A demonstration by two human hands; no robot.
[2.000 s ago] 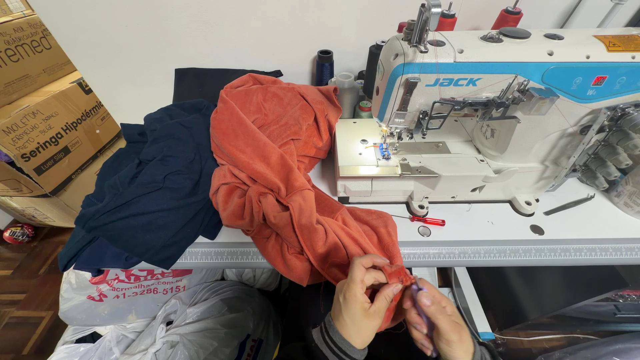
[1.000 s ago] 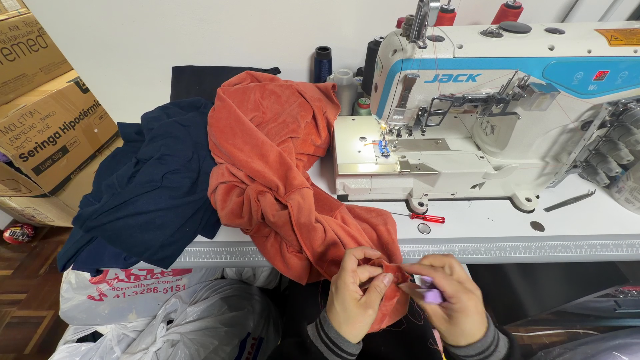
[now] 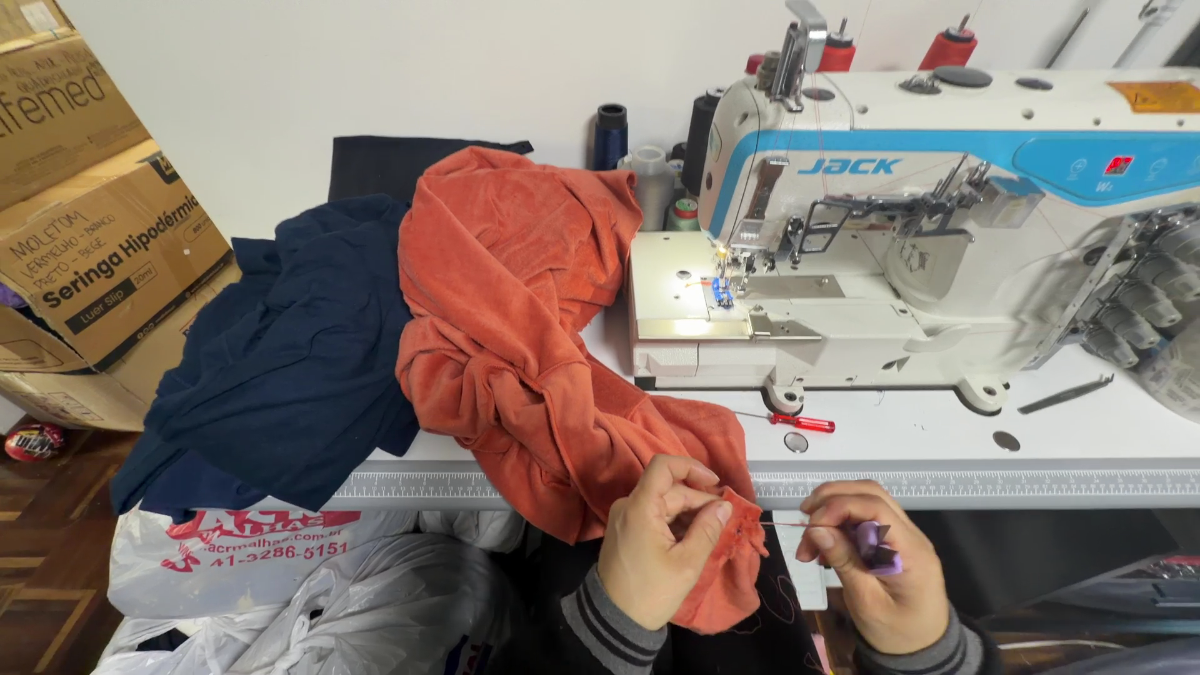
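Observation:
An orange-red velvety fabric garment [image 3: 525,356] lies crumpled across the table and hangs over its front edge. My left hand [image 3: 661,539] pinches the garment's end between thumb and fingers. To the right of it, my right hand [image 3: 877,562] holds a small purple tool [image 3: 877,548] in its palm, its kind partly hidden by the fingers. Thumb and forefinger of that hand pinch a thin thread [image 3: 783,524], which runs taut to the fabric edge. A dark navy cloth [image 3: 291,347] lies left of the orange garment.
A white and blue sewing machine [image 3: 881,216] stands on the table behind my hands. Before it lie a red-handled screwdriver [image 3: 802,423] and metal tweezers [image 3: 1067,395]. Thread cones [image 3: 610,138] stand behind. Cardboard boxes [image 3: 103,253] and plastic bags [image 3: 375,591] are at the left.
My right hand has moved away from the fabric to the right, drawing a thread out between them. My left hand still grips the garment's end.

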